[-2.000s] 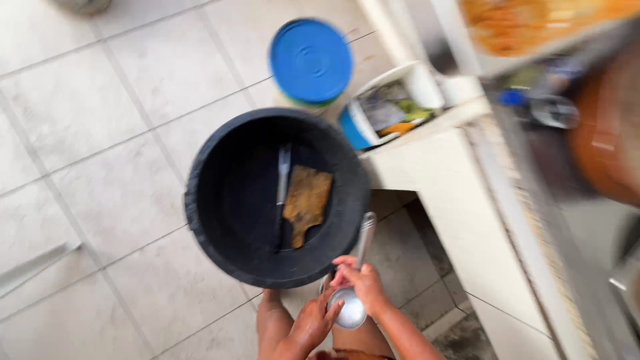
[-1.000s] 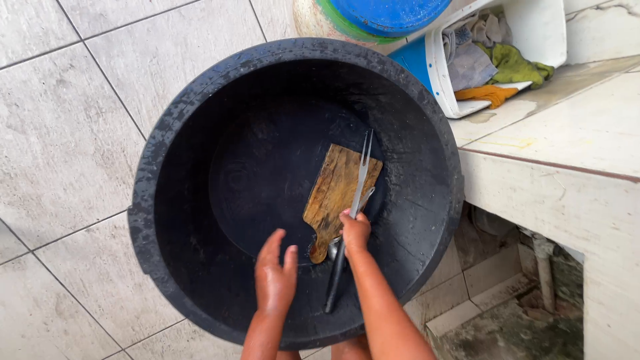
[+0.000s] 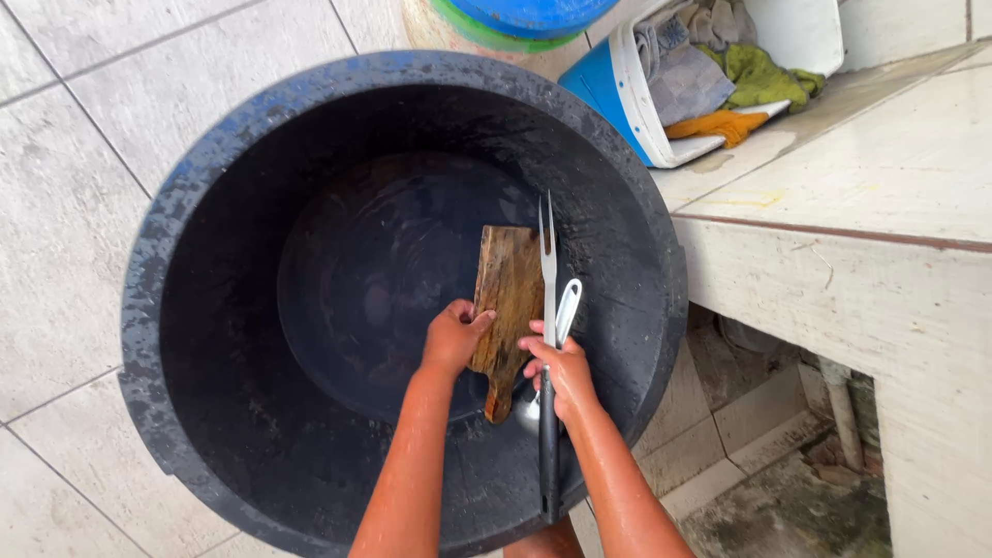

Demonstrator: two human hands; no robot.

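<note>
A large black plastic tub [image 3: 232, 465] with water at its bottom fills the middle of the view. Inside it, my left hand [image 3: 453, 337] grips the left edge of a wooden cutting board [image 3: 508, 298], thumb on top. Its short handle points down toward me. My right hand [image 3: 564, 368] is at the board's right side, around a two-pronged carving fork [image 3: 549, 294] with a black handle, prongs pointing away. Under that hand lies a metal ladle or spoon [image 3: 570, 306]; its bowl is partly hidden behind the fork's handle.
A bucket with a blue lid [image 3: 535, 15] stands beyond the tub. Right of it, a blue and white container [image 3: 620, 93] lies tipped, with grey, green and orange cloths [image 3: 756, 77]. A tiled ledge [image 3: 837, 186] runs along the right, a pipe [image 3: 841, 418] beneath it.
My left hand, apart from the board one second ago, is now on its left edge. Two seconds ago both hands were near the tub's rim with a metal utensil. The view has moved closer.
</note>
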